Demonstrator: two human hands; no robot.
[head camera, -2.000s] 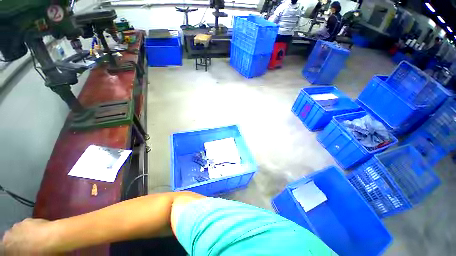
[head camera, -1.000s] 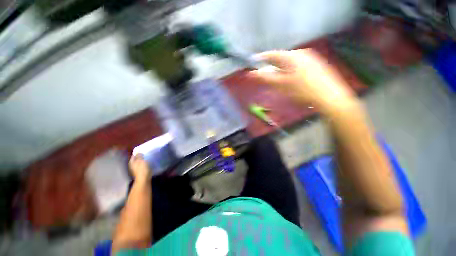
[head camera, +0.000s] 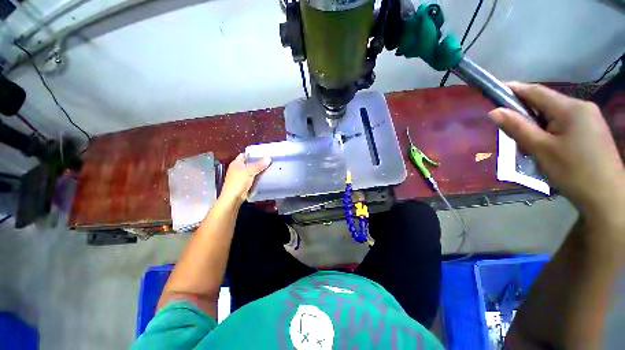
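My left hand (head camera: 241, 176) holds the left end of a thin silvery sheet-metal plate (head camera: 295, 168). The plate lies over the left part of the slotted grey drill press table (head camera: 392, 158), its right end near the bit below the chuck (head camera: 334, 109). Whether the bit touches the plate cannot be told. My right hand (head camera: 548, 130) is closed around the grey feed lever (head camera: 490, 83), which has green wrap at its hub. The olive-green drill head (head camera: 336, 48) stands above the table.
A stack of plates (head camera: 192, 190) lies on the red-brown bench (head camera: 123, 171) at left. The blue coolant hose (head camera: 352, 217) is at the table's front. A green air gun (head camera: 421, 160) and a white sheet (head camera: 507, 158) lie at right. Blue bins (head camera: 483, 273) stand on the floor.
The view has swung from the bench end and floor bins to the drill press. Since one second ago, the plate has moved from the table's left side onto it, in my left hand.
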